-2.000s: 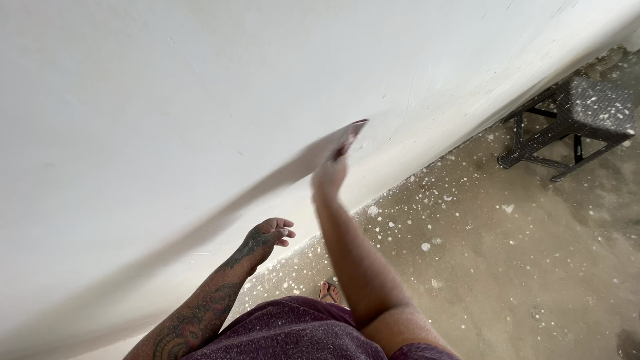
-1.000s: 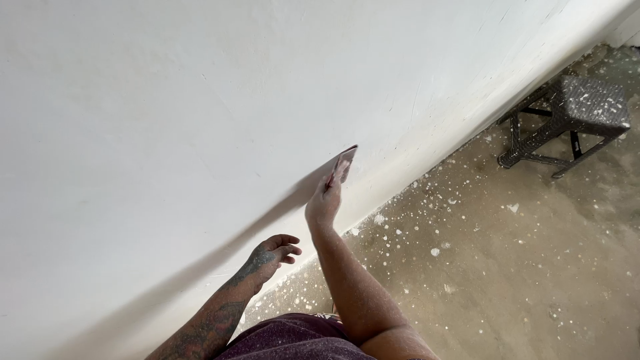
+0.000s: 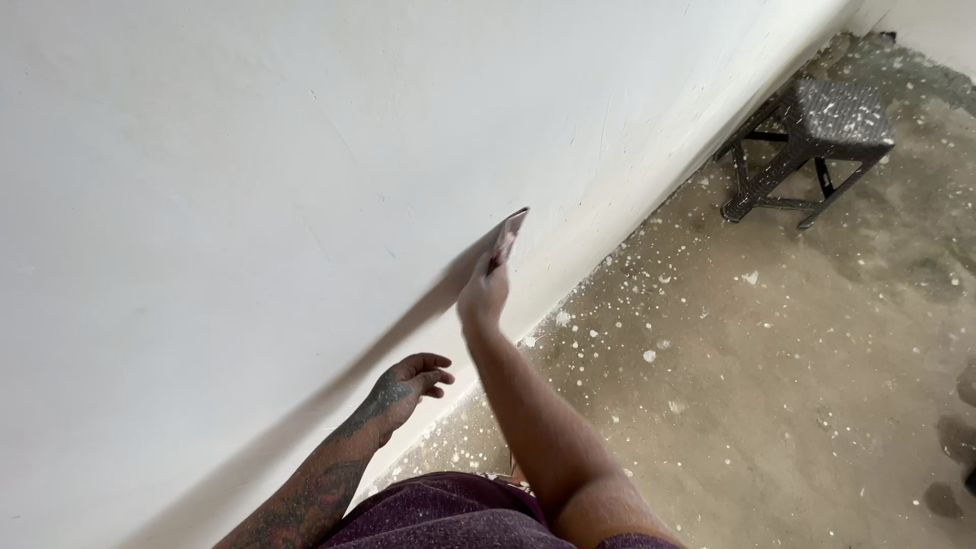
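Note:
My right hand [image 3: 486,293] grips a flat, dust-coated tool [image 3: 509,235], perhaps a sanding block or a trowel; its exact kind cannot be told. The tool's far edge lies at or very close to the white wall [image 3: 252,191], and a long shadow runs down the wall from it. Lower and to the left, my left hand [image 3: 415,385] hangs near the wall with its fingers loosely curled and apart, holding nothing. Fine scratches and small marks show on the wall.
A dark woven-pattern plastic stool [image 3: 842,114], spotted with white, stands by the wall at the upper right. The brown floor [image 3: 747,343] is spattered with white specks and has dark damp-looking patches at the far right. Part of a foot shows below my right forearm.
My right hand, with the flat tool in it, is lower along the wall than two seconds ago. My left hand keeps its loose, empty pose.

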